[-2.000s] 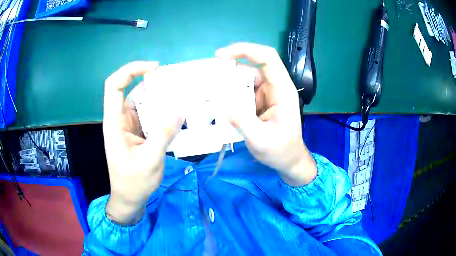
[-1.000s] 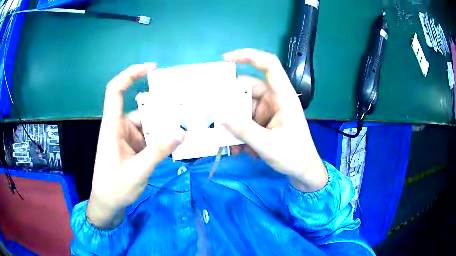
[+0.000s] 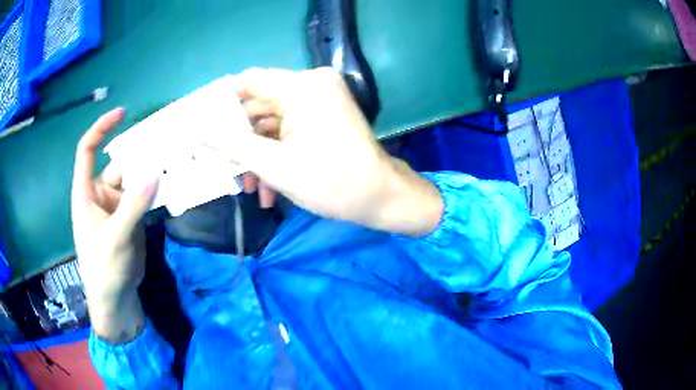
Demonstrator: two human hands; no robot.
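Note:
A white mounting plate (image 3: 183,141) is held up in front of my chest, tilted, over the bench's front edge. It is overexposed, with two small dark spots near its lower part. My left hand (image 3: 114,206) grips its left end, thumb on the near face. My right hand (image 3: 305,145) grips its right end, with the thumb over the face and fingers behind. A thin grey cable (image 3: 239,225) hangs from its lower edge toward my lap.
Two black electric screwdrivers (image 3: 341,53) (image 3: 494,42) lie on the green mat (image 3: 416,61). Blue screw trays (image 3: 65,34) and a dark cable with connector (image 3: 80,100) are upper left. A blue tub (image 3: 603,190) with white plates (image 3: 546,171) is right, below the bench.
The view has turned and shifted right, so the bench appears slanted. The plate, still in both hands, now appears further left and tilted, its right end higher.

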